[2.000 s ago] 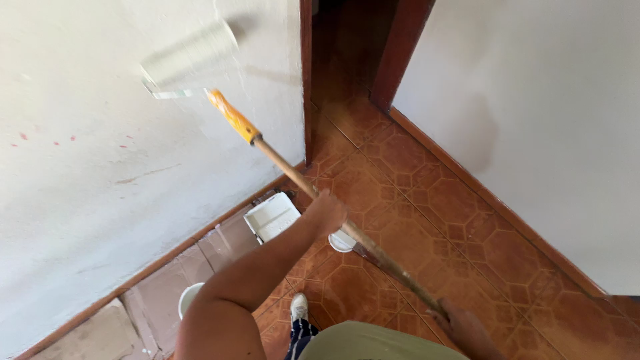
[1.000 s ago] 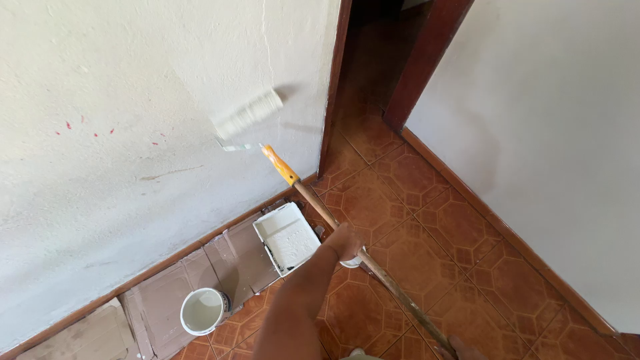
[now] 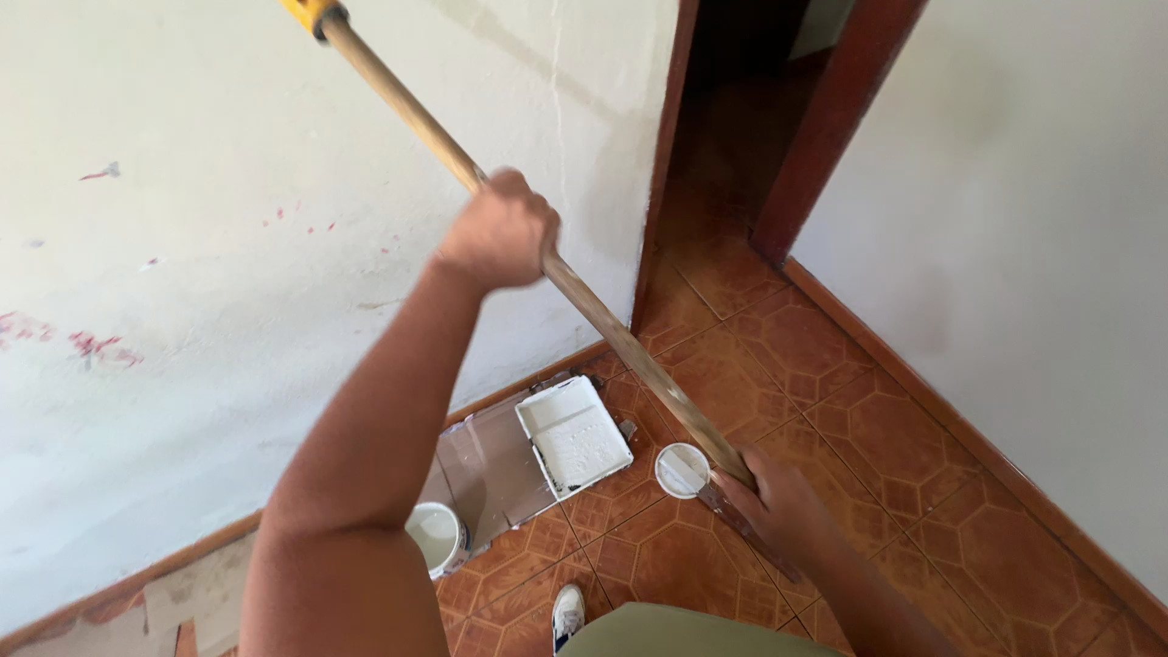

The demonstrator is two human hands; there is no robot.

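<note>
My left hand (image 3: 504, 230) is closed around the upper part of a long wooden pole (image 3: 607, 328). Near the pole's lower end my right hand (image 3: 776, 497) grips it. A yellow plastic handle (image 3: 315, 11) is fixed to the pole's far end at the top edge; whatever is beyond it lies out of view. Below the pole, a white paint tray (image 3: 575, 438) with white paint stands by the wall. A small round white container (image 3: 671, 484) with a flat white-coated tool across it is on the floor beside my right hand.
A white bucket (image 3: 436, 537) stands partly behind my left arm. Cardboard sheets (image 3: 497, 465) line the wall's foot. Red marks (image 3: 105, 349) show on the white wall (image 3: 228, 228). A dark doorway with a reddish-brown frame (image 3: 826, 128) opens ahead, and another wall (image 3: 1022, 274) rises at the right.
The pole and my left hand have moved up along the wall. The paint roller, seen against the wall in both earlier frames, is now out of view.
</note>
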